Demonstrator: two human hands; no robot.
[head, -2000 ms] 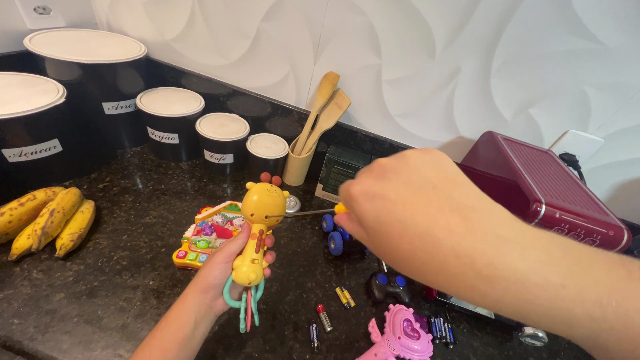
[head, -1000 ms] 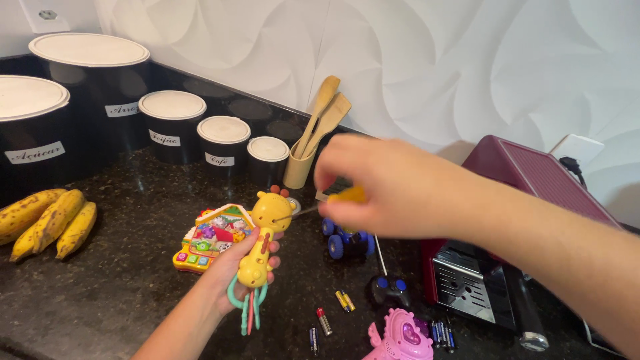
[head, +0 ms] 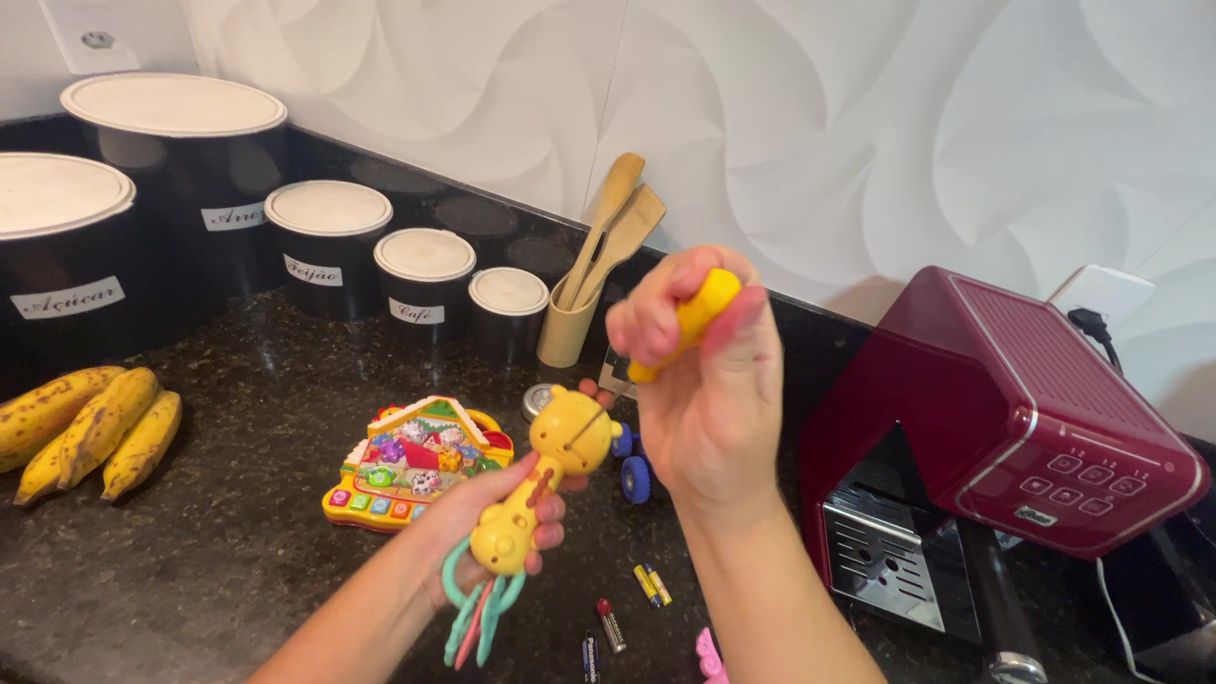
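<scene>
My left hand (head: 494,513) grips a yellow plastic giraffe toy (head: 532,475), its head up and teal and pink rings (head: 480,608) hanging from its lower end. In my right hand (head: 722,380) is the yellow handle of a screwdriver (head: 689,323). Its thin shaft points down-left to the giraffe's head; whether the tip sits in a screw cannot be seen. Behind my left hand lies a colorful house-shaped toy (head: 418,461) with animal figures and buttons. A blue-wheeled toy (head: 635,475) is partly hidden by my right hand.
Loose batteries (head: 611,624) and part of a pink toy (head: 710,655) lie at the front. Bananas (head: 95,427) are at left, lidded black canisters (head: 332,247) and wooden utensils (head: 613,228) in a holder behind. A dark red espresso machine (head: 988,408) stands at right.
My right hand has turned, its palm side and the yellow handle now showing, and its forearm comes from lower down. The screwdriver shaft still points to the giraffe in my left hand.
</scene>
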